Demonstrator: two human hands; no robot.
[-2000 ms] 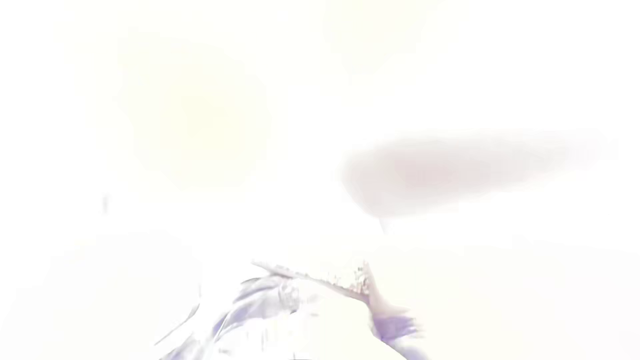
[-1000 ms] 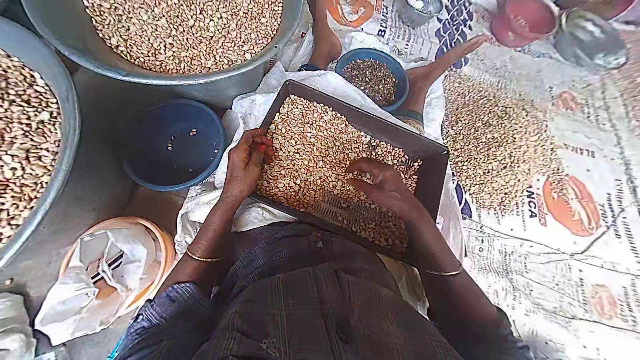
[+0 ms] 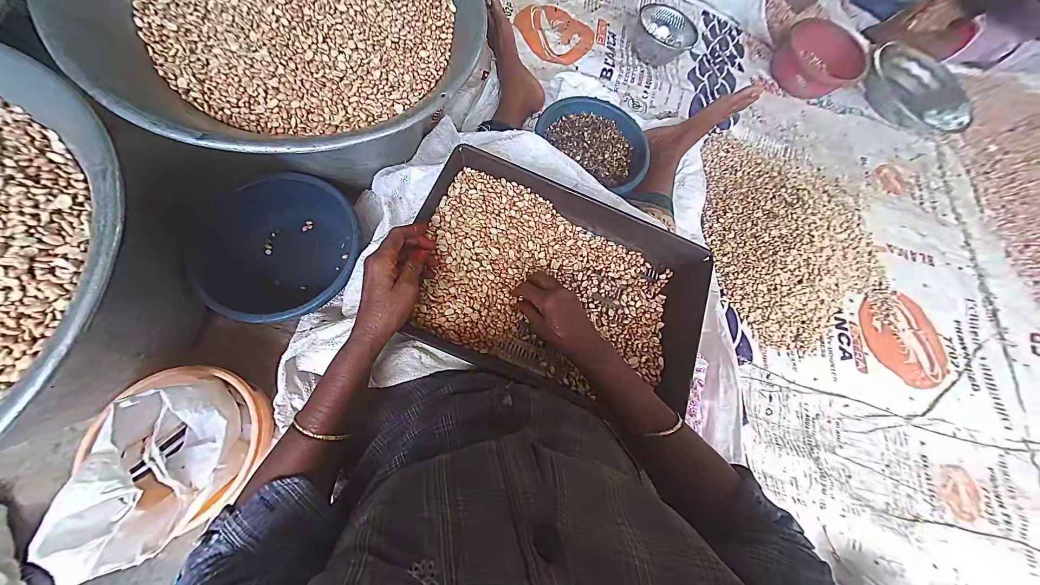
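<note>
A dark rectangular tray (image 3: 686, 325) rests tilted across my lap, holding a layer of pale brown nuts or beans (image 3: 496, 236) spread unevenly over its slotted-looking bottom. At the tray's left side is my left hand (image 3: 396, 272), its fingertips curled over the edge among the pieces; whether it pinches any cannot be told. My right hand (image 3: 556, 309) lies in the middle of the tray, fingers bent down into the layer, their tips partly hidden. Just beyond the tray's far edge stands a small blue bowl (image 3: 642, 150) of darker bits.
Two large metal tubs (image 3: 325, 145) (image 3: 110, 211) full of similar pieces stand at left. Near them are a dark blue basin (image 3: 268, 276) with a few pieces and an orange-rimmed container (image 3: 260, 406) with a white bag. Printed sacking at right bears a loose heap (image 3: 784, 244); bowls (image 3: 821, 61) lie beyond.
The view was washed out two seconds ago. Since one second ago, my right hand has moved left and nearer the middle of the tray; my left hand remains at its left side.
</note>
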